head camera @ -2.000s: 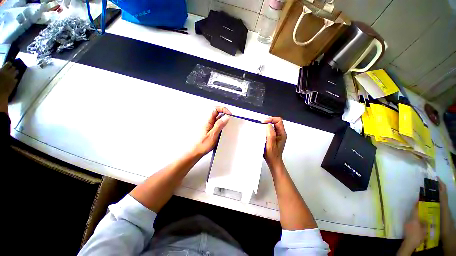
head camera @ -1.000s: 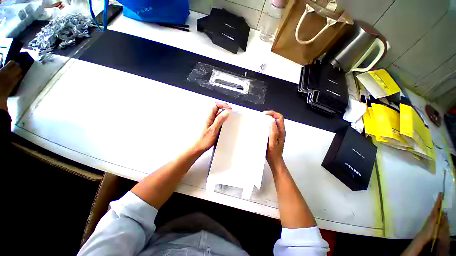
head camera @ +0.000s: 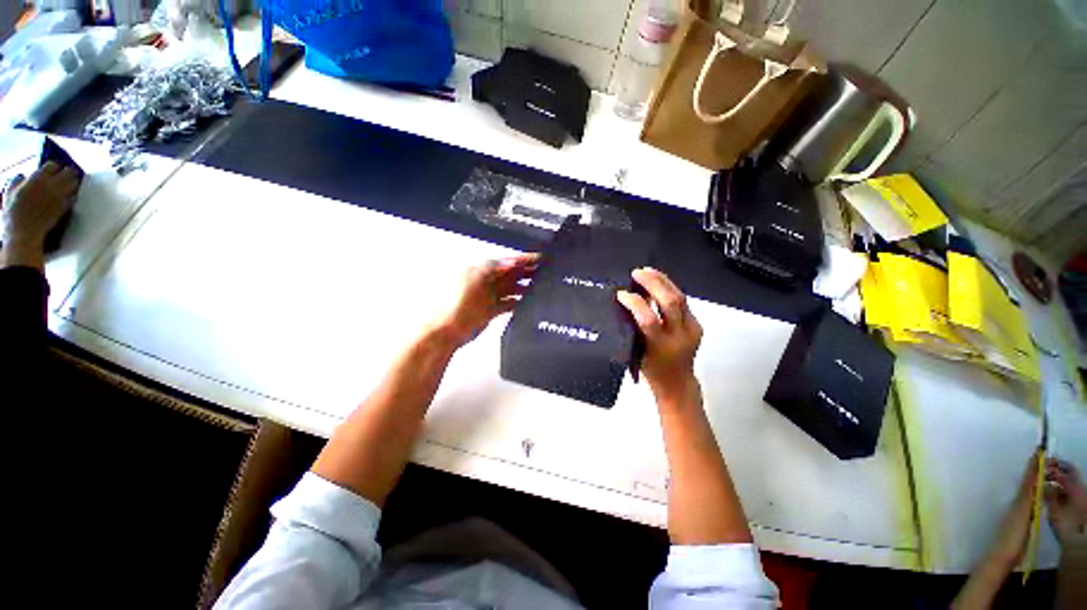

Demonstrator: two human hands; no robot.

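A black card cover (head camera: 570,328) with small white lettering stands in front of me, its printed side facing up. Its top end is an open flap near the black band. My left hand (head camera: 491,298) is at its upper left side, fingers bent at the edge. My right hand (head camera: 663,322) holds its right side, with fingers on the edge. Whether a tray is inside the cover is hidden. A closed black packed box (head camera: 833,379) with white lettering lies to the right of my right hand.
Black band (head camera: 346,149) with a clear plastic bag (head camera: 536,207). Stacked flat covers (head camera: 772,224) beside the kettle (head camera: 838,123); more covers (head camera: 533,95) at the back. Yellow cartons (head camera: 924,298) right. Blue bag (head camera: 364,42), brown tote (head camera: 721,95). Neighbours' hands at far left (head camera: 42,205) and lower right (head camera: 1028,512).
The cover showed its white inside before; now its black lettered side faces up and it looks folded. My left hand has shifted left and my right hand now grips lower on the side.
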